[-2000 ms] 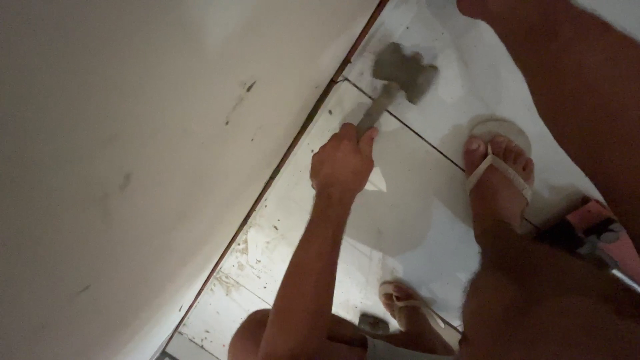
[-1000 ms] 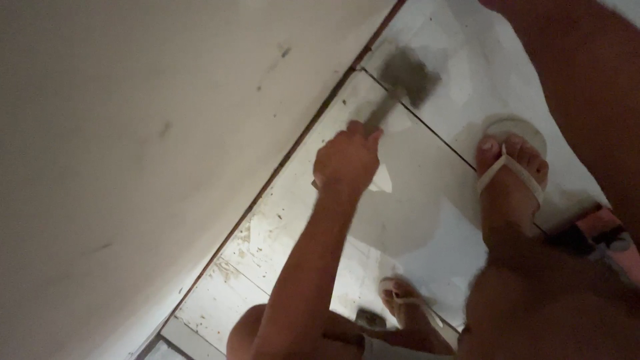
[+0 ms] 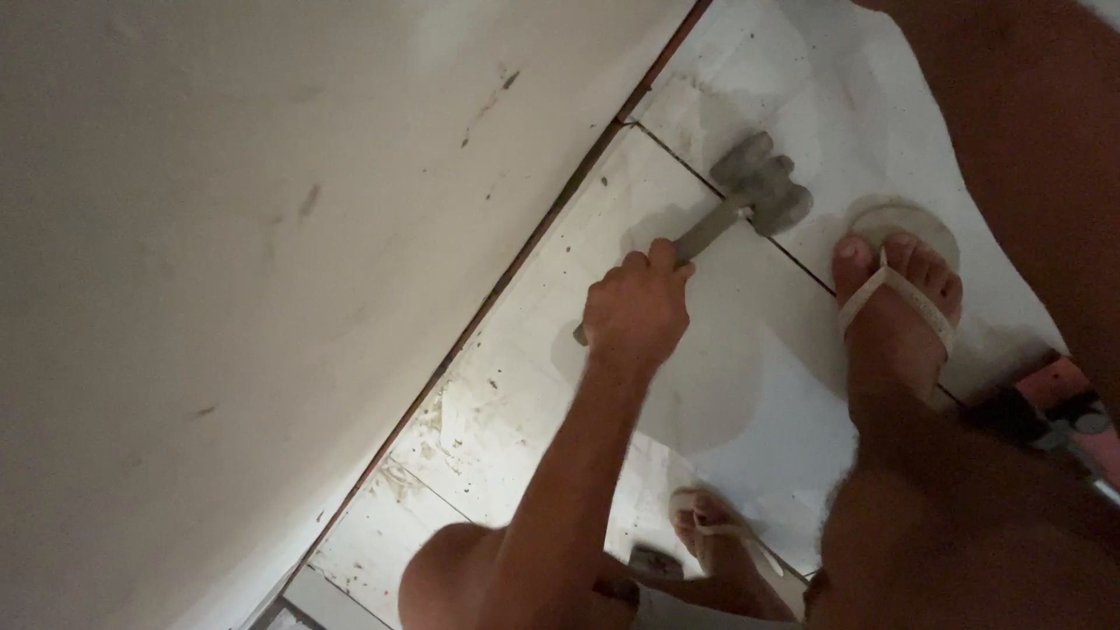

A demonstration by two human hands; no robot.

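My left hand (image 3: 639, 306) is closed around the handle of a mallet (image 3: 761, 185) with a lumpy grey head. The head is over the dark joint between two large pale floor tiles (image 3: 700, 350), left of my sandalled foot (image 3: 897, 297). Whether it touches the tile, I cannot tell. The butt of the handle sticks out below my fist. A bare limb (image 3: 1032, 131) crosses the upper right corner, but my right hand does not show.
A scuffed pale wall (image 3: 262, 262) fills the left side, with a dark gap along its foot. My other sandalled foot (image 3: 709, 525) is at the bottom, beside a small dark block (image 3: 656, 562). A partly hidden red and black object (image 3: 1059, 402) lies at the right. Crumbs and stains dot the tiles.
The mallet head, blurred one second ago, shows more sharply and has shifted down and to the right over the tile joint. My left hand keeps its grip on the handle throughout.
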